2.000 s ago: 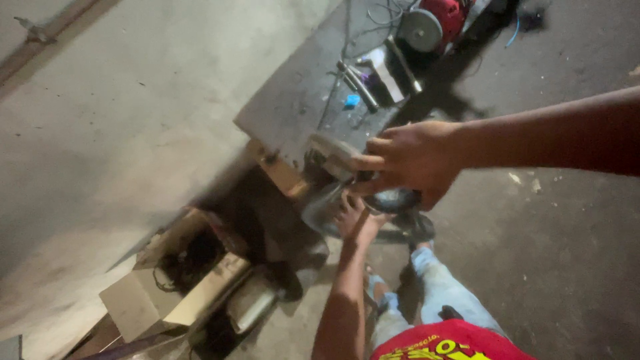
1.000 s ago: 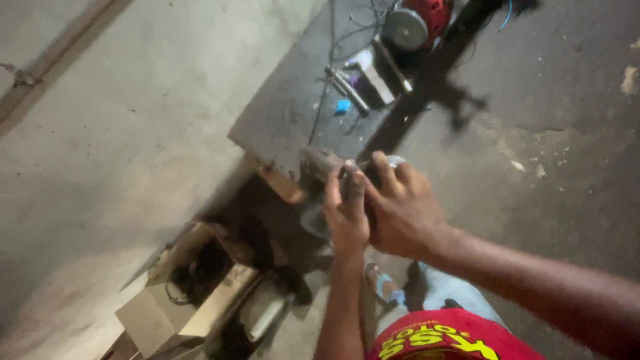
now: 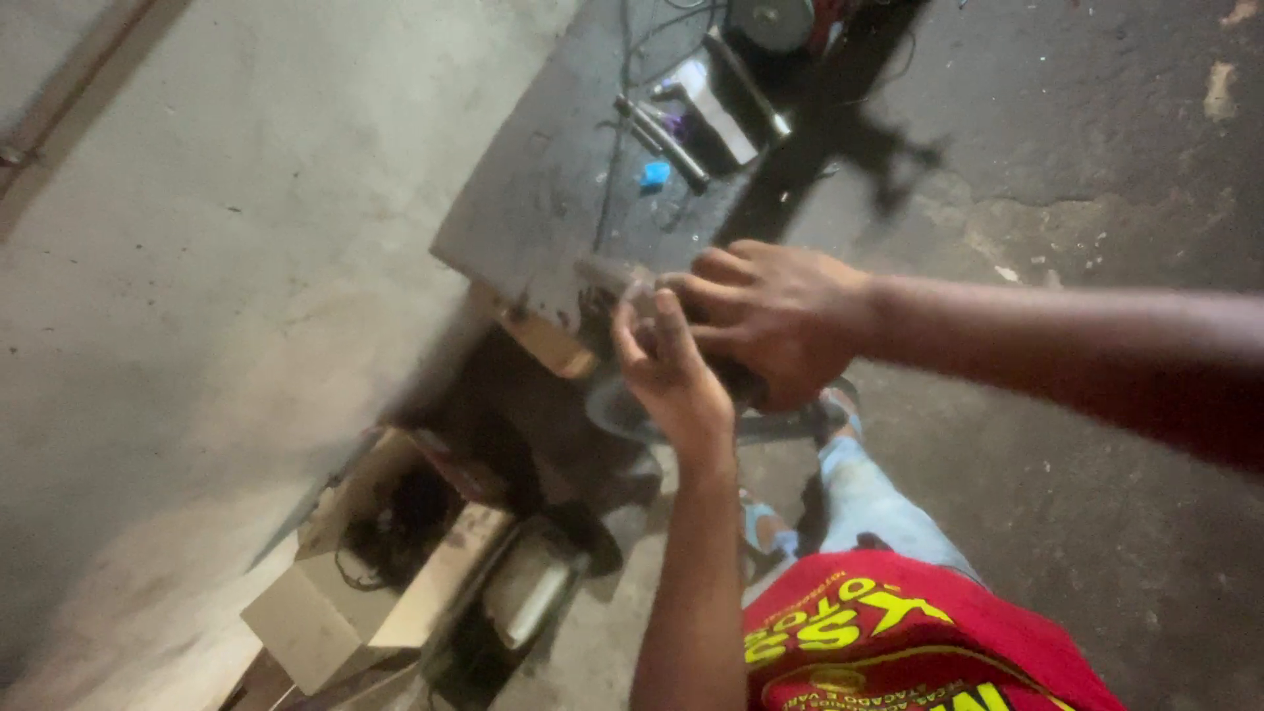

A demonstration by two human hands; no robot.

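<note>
Near the workbench's front corner, my left hand and my right hand meet around a greyish object. Blur and my fingers hide most of it, so its kind is unclear. My left fingers point upward along its near side. Palm down, my right hand lies over its right part, fingers reaching left. Beyond them on the dark workbench lie metal rods, a T-shaped light-coloured piece and a small blue piece.
A round grey disc on a red machine stands at the bench's far end, with cables nearby. Below left, an open cardboard box holds dark tangled material beside a dark container with a pale item. A concrete wall borders the left.
My right hand was spread over a rounded object two seconds ago, then came close against my left hand. Now its forearm lies more level, and its fingers reach left over the object.
</note>
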